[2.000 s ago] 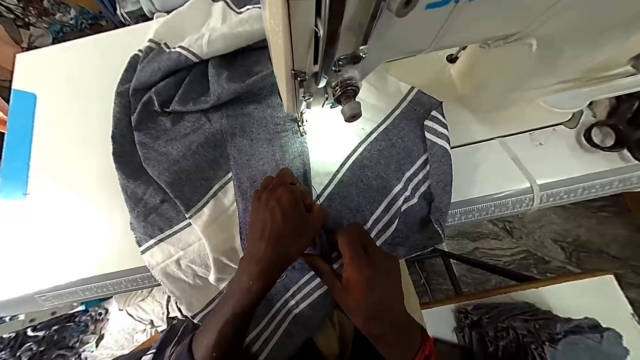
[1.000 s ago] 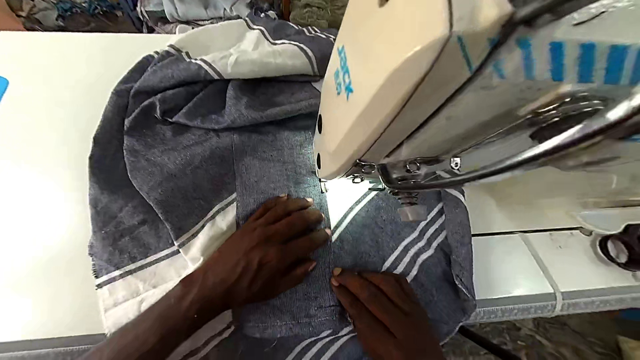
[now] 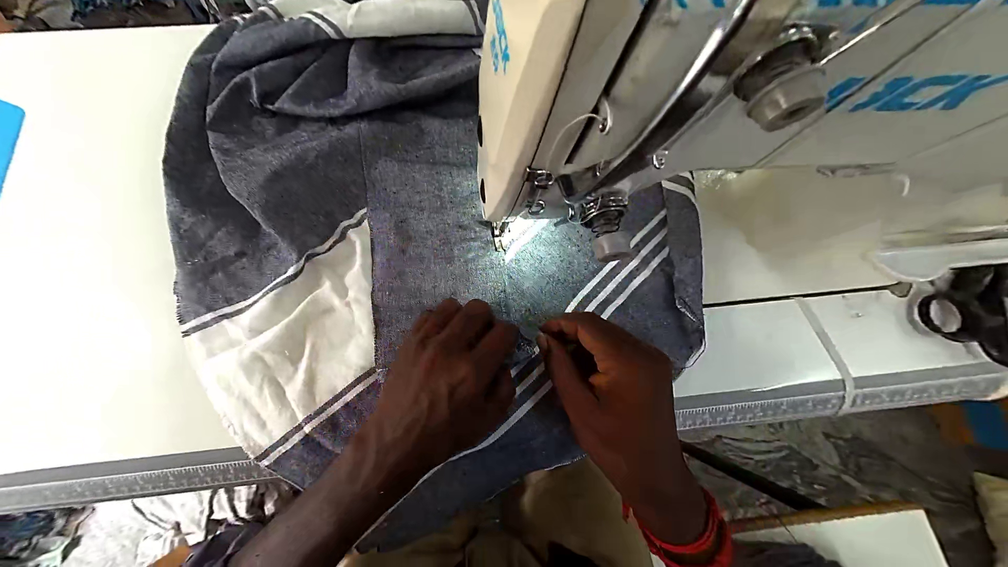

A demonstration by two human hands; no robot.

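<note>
A dark blue-grey woven cloth (image 3: 425,205) with white bands and stripes lies under the presser foot (image 3: 499,236) of a white sewing machine (image 3: 543,102). Its lamp lights the cloth by the needle. Below the foot, my left hand (image 3: 457,370) has curled fingers gripping the cloth along a seam. Close beside it on the right, my right hand (image 3: 606,378) pinches the cloth between thumb and forefinger. The fingertips of both hands nearly meet, and a small fold stands between them. A red cord circles my right wrist.
A measuring tape strip (image 3: 929,390) runs along the front edge of the white table (image 3: 87,236). A blue object (image 3: 8,142) lies at the far left. Black scissor handles (image 3: 945,315) show at the right. Below right is a white board (image 3: 858,539) with dark cloth.
My left hand lay flat with its fingers spread on the cloth one second ago; now its fingers are curled in. My right hand has come to a pinch beside it.
</note>
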